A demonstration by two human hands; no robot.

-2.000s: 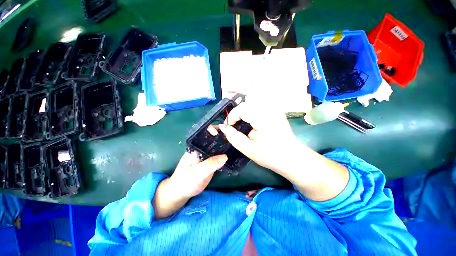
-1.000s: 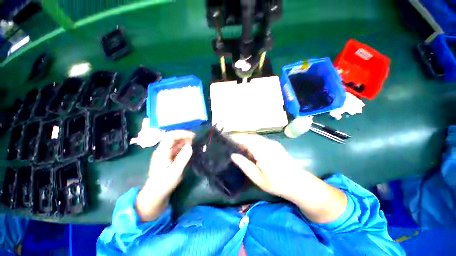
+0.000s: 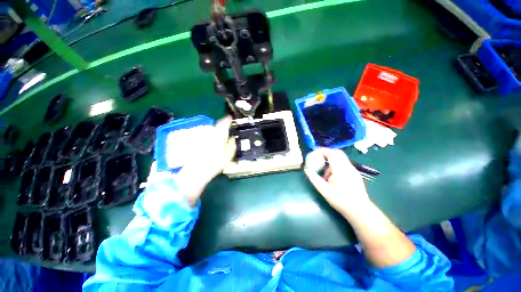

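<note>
A black housing shell (image 3: 263, 141) lies open side up in the cream-white press fixture (image 3: 268, 167), below the black toggle press (image 3: 243, 63). My left hand (image 3: 207, 153) is blurred, with its fingers at the left edge of the fixture and housing; its grip cannot be made out. My right hand (image 3: 338, 175) is right of the fixture, fingers curled, over the place where the squeeze bottle stood. A small dark spot shows between its fingers. The bottle is hidden, and whether the hand holds it is unclear.
A blue bin of clear parts (image 3: 185, 141) is partly behind my left hand. A blue bin of black rings (image 3: 330, 121), a red bin (image 3: 388, 94), crumpled tissue (image 3: 375, 136) and tweezers (image 3: 365, 170) are at right. Rows of housings (image 3: 118, 179) lie at left.
The housing has gone from my hands into the fixture. My left hand has moved to the fixture's left side, my right hand to its right. The view has shifted, showing more of the press.
</note>
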